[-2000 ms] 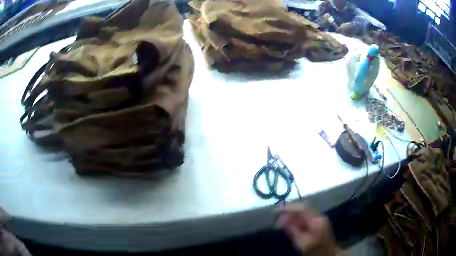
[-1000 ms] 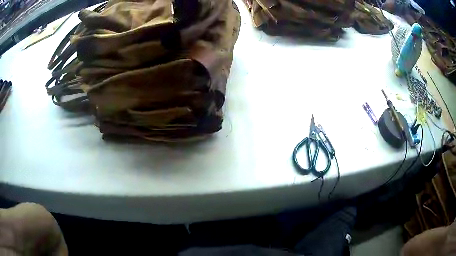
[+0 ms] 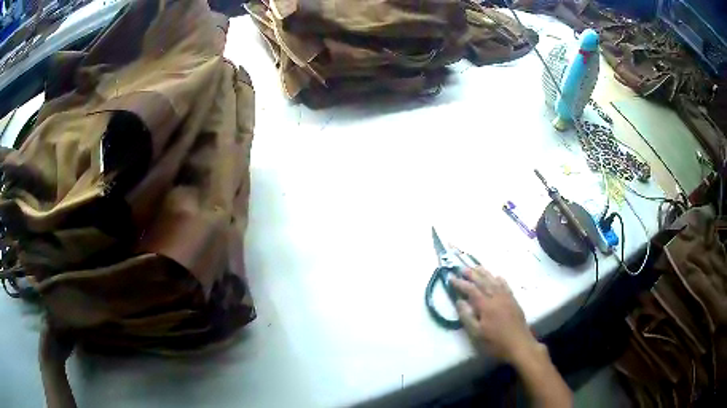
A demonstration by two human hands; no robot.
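A thick stack of brown canvas tote bags with leather trim lies on the white table at the left. My left hand is at the stack's lower left corner; its fingers are hidden by the bags and shadow. Scissors with dark teal loop handles lie on the table near the front edge, blades pointing away and slightly left. My right hand lies over the scissors' right handle loop, palm down; whether its fingers grip it cannot be told.
A second brown stack lies at the back. Right of the scissors are a purple item, a dark round disc with a pen-like tool on it, cables, a speckled chain and a light-blue upright object. Brown pieces hang at the right.
My left hand has come up to the bag stack, and my right hand has moved onto the scissors. The stack sits farther left from the scissors. The camera view has shifted.
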